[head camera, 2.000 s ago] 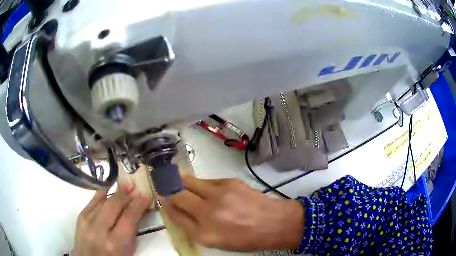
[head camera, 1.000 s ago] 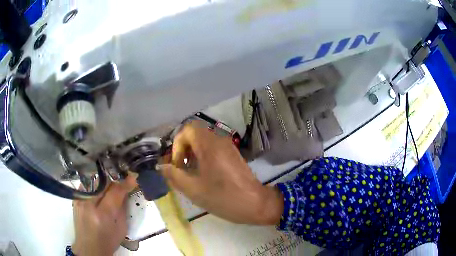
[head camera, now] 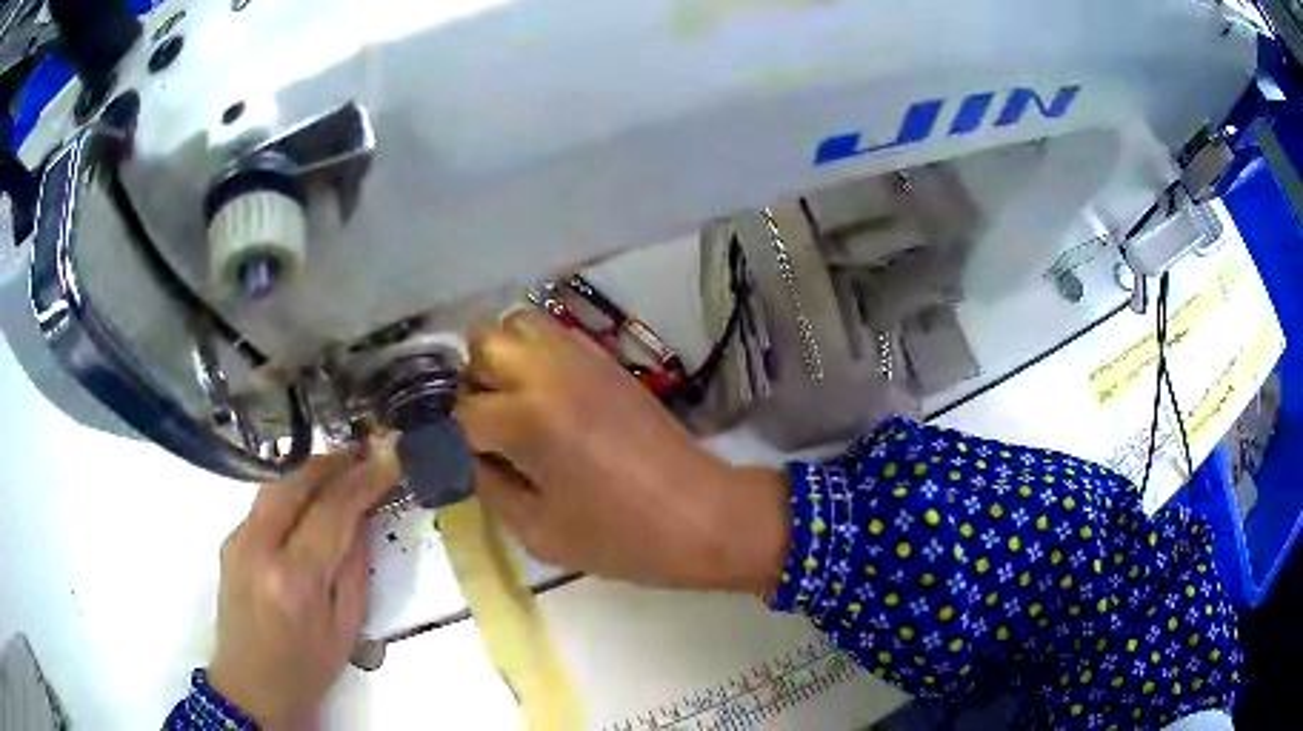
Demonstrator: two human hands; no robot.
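The white sewing machine [head camera: 572, 172] spans the view. My left hand [head camera: 300, 571] is left of the needle area, fingertips close together near the foot; I cannot tell whether they hold anything. My right hand [head camera: 600, 457] is right of the needle area, fingers bent behind the dark blocky attachment [head camera: 436, 460]; what its fingertips hold is hidden. The pale-yellow tape strip [head camera: 500, 614] runs from below the attachment toward the table's front. The foot and needle are mostly hidden.
Red and black snips [head camera: 622, 336] lie behind my right hand. Beige zipper pieces [head camera: 843, 314] lie under the machine arm. A black cord [head camera: 732, 336] curves beside them. A printed ruler scale [head camera: 743, 693] marks the front. A blue bin [head camera: 1257, 414] stands at the right.
The beige piece under my hands two seconds ago no longer shows in front of the foot. My right hand has moved up toward the needle area, and the snips show more than one second ago.
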